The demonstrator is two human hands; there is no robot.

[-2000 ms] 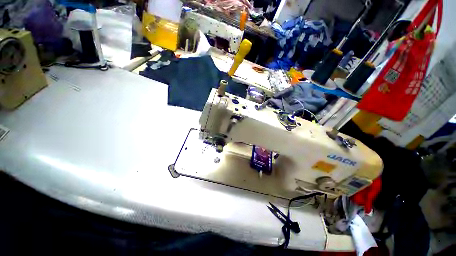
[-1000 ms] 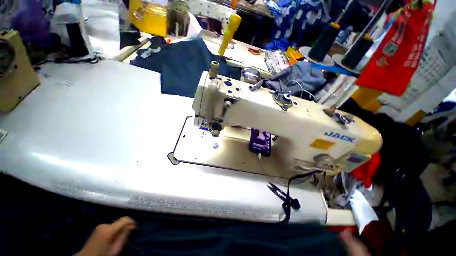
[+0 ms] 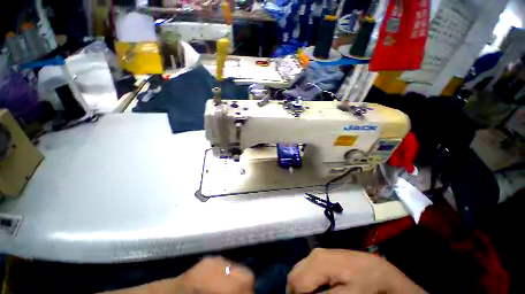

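My left hand (image 3: 217, 277), with a ring on a finger, and my right hand (image 3: 339, 271) are side by side at the bottom of the view, just below the table's front edge. Both are fists closed on a dark garment (image 3: 270, 275), with a short stretch of navy cloth between them. The picture's lower edge cuts off both hands, and most of the garment is hidden or in shadow. The cream JACK sewing machine (image 3: 305, 123) stands directly ahead on the white table (image 3: 115, 189).
Black snips (image 3: 323, 202) and a cord lie at the machine's right end. A lit phone (image 3: 289, 155) is under the arm. Dark cut cloth (image 3: 181, 100) lies behind. A neighbouring machine (image 3: 17, 152) stands at left, and a red basket (image 3: 397, 229) at lower right.
Both hands came into view, first far apart on the cloth, and are now close together at the bottom centre. The camera view has tilted level and shifted right.
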